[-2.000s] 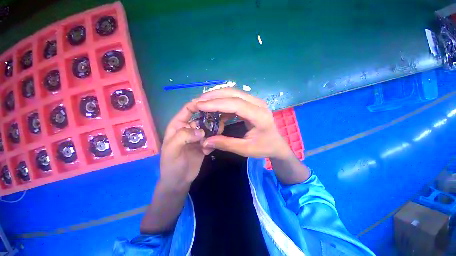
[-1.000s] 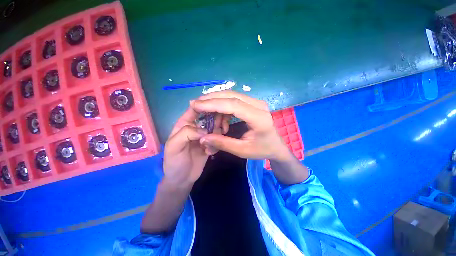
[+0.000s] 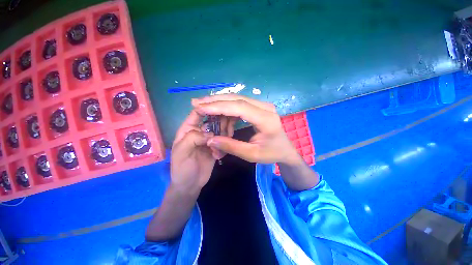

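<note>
A dark round component (image 3: pixel 215 125) is held between both hands at the bench edge, tilted so that mostly its dark edge shows. My left hand (image 3: pixel 190 150) grips it from the left with thumb and fingers. My right hand (image 3: pixel 253 129) arches over it, fingertips at its top and thumb at its lower side. The fingers hide part of it. A slim blue stick tool (image 3: pixel 199 88) lies on the bench behind the hands. A pink-red compartment tray (image 3: pixel 146 104) at the left holds several dark discs with pale centres.
The dark-green bench (image 3: pixel 331 46) bears an off-white patch (image 3: pixel 230 89) and pale scraps. A small red gridded tray (image 3: pixel 297 135) is below the bench edge, right. A cardboard box (image 3: pixel 433 238) and blue stools stand on the blue floor. A dark glossy bundle (image 3: pixel 462 44) sits at far right.
The component has turned from showing more of its face to mostly its edge. My right fingertips have shifted slightly left over it.
</note>
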